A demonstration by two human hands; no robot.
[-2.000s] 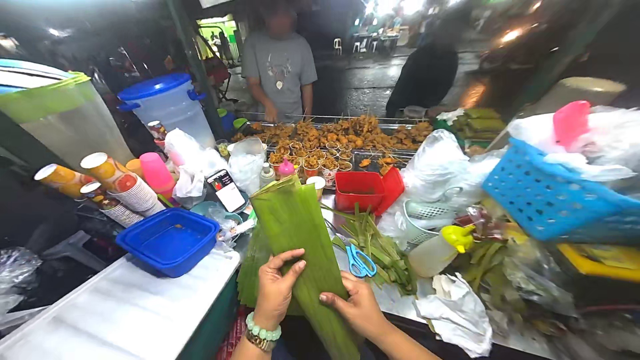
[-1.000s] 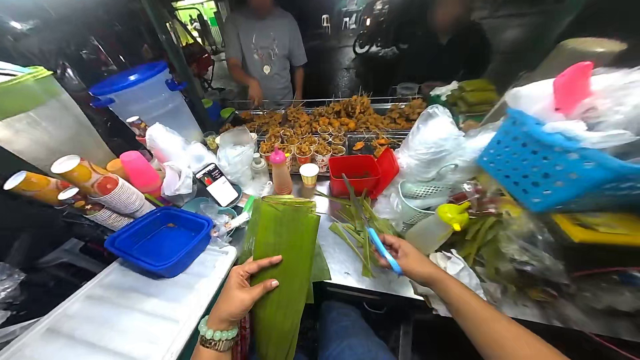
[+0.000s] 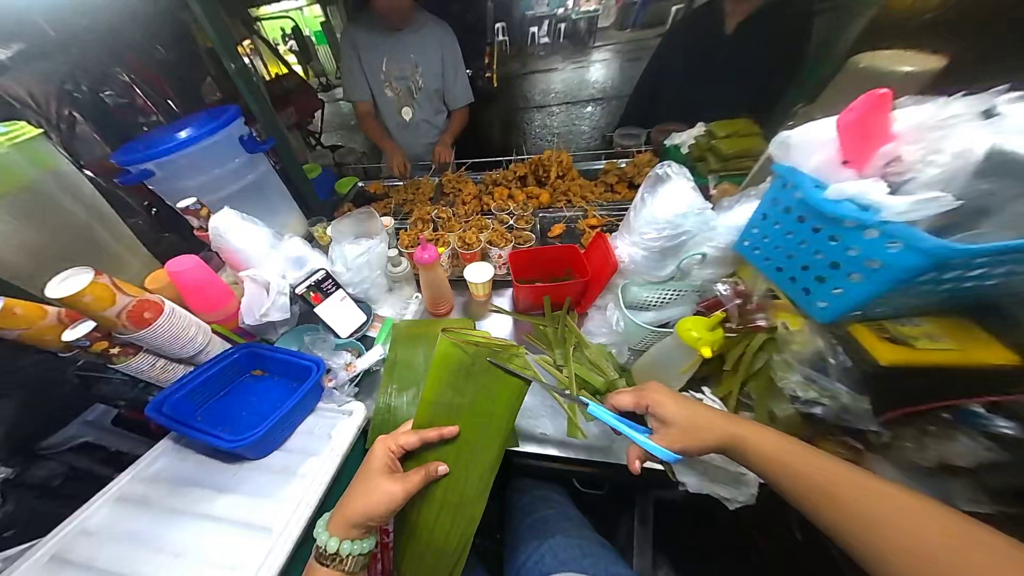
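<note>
My left hand (image 3: 396,472), with a green bead bracelet at the wrist, grips a long stack of green banana leaf pieces (image 3: 468,432) by its left edge. Scissors (image 3: 612,420) with light-blue handles are in my right hand (image 3: 668,424); their blades are parted and point left, the tips at the upper right edge of the leaves. Another leaf piece (image 3: 412,372) lies behind, to the left. Cut leaf strips (image 3: 572,356) are heaped on the metal counter just beyond the scissors, beside an open red plastic box (image 3: 548,276).
Left: nested blue basins (image 3: 240,396), a white lid-like tray (image 3: 200,488), stacked paper cups (image 3: 160,320), a phone (image 3: 332,304). Ahead: a sauce bottle (image 3: 433,280) and fried food (image 3: 544,180). Right: a blue basket (image 3: 840,248) and a spray bottle (image 3: 676,352). Two people stand across the counter.
The scissors lay on the counter at first; my right hand let go of the leaves and took them up. They have since moved left to the leaf edge, blades parted.
</note>
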